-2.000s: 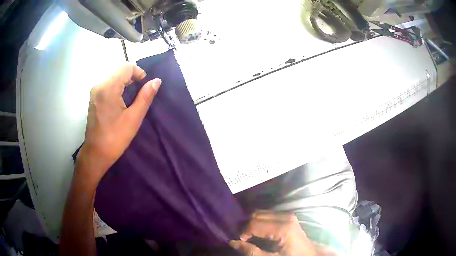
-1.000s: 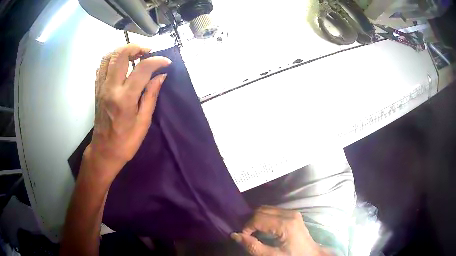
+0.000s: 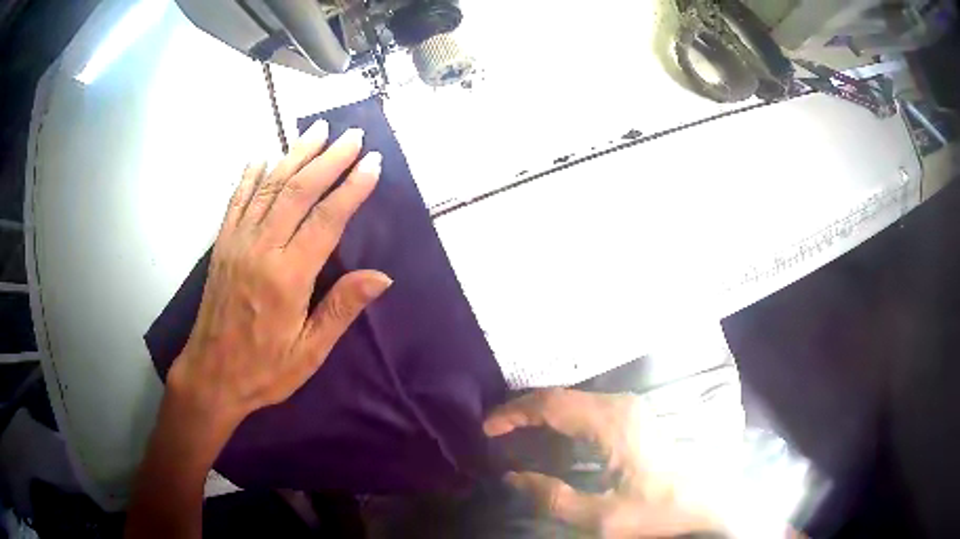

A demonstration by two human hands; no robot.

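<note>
A dark purple cloth piece (image 3: 405, 305) lies on the white machine table, its narrow top end at the presser foot (image 3: 376, 82). A crease runs down its lower half. My left hand (image 3: 279, 274) lies flat on the cloth, palm down, fingers apart and pointing to the machine. My right hand (image 3: 574, 453) is at the cloth's lower right corner, below the table's near edge, slightly blurred; thumb and fingers are apart at the cloth's edge, and whether they pinch it is hard to tell.
The pale machine head (image 3: 279, 32) overhangs the cloth's top end, with a ribbed cream knob (image 3: 442, 60) beside it. Dark scissor-like loops (image 3: 721, 63) lie at the upper right, near thin red and metal items (image 3: 847, 86). A printed ruler (image 3: 832, 234) runs along the near table edge.
My left hand has gone from bent fingers near the cloth's top to flat and spread, a little lower. My right hand has shifted slightly up and its fingers have opened. The cloth's top stays near the foot.
</note>
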